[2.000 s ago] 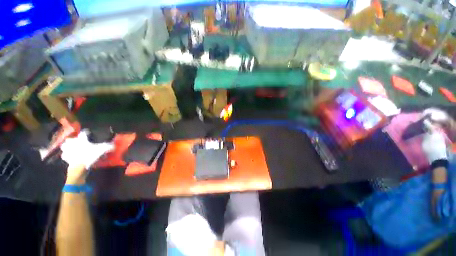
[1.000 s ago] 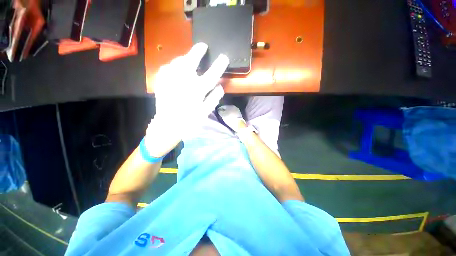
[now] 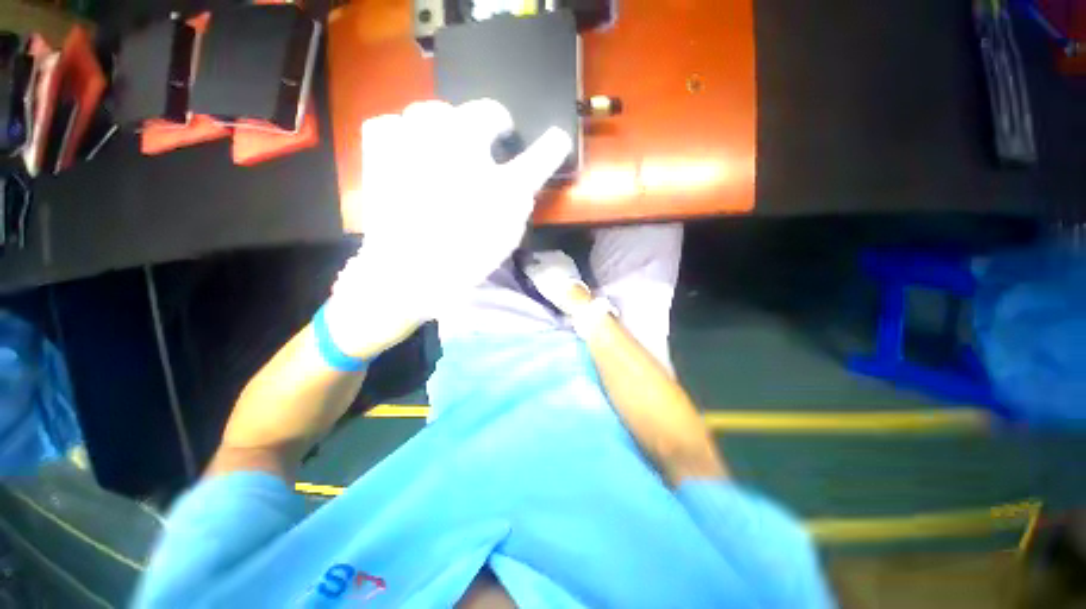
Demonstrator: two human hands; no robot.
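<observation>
A flat black set-top box (image 3: 506, 66) lies on the orange-brown test fixture (image 3: 679, 143), its far edge at the connector block. A small brass and dark plug-in connector (image 3: 601, 106) is at its right side. My left hand (image 3: 447, 190), white-gloved with a blue wrist band, is over the box's near left part, thumb and a finger apart. The bright glove hides whether it grips the box. My right hand (image 3: 554, 280), white-gloved, is low over my lap beyond the fixture's near edge. Its fingers are partly hidden and a dark thing shows beside it, too unclear to name.
More black set-top boxes (image 3: 256, 60) stand tilted on red-orange pads (image 3: 274, 140) at the left. A long black remote control (image 3: 1006, 89) lies at the right. A blue stool (image 3: 917, 309) and blue cloth (image 3: 1036, 333) are at the lower right.
The view has tilted from the bench down to my lap. My left hand has come from the left pads to the box; since one second ago its fingers have drawn closer together.
</observation>
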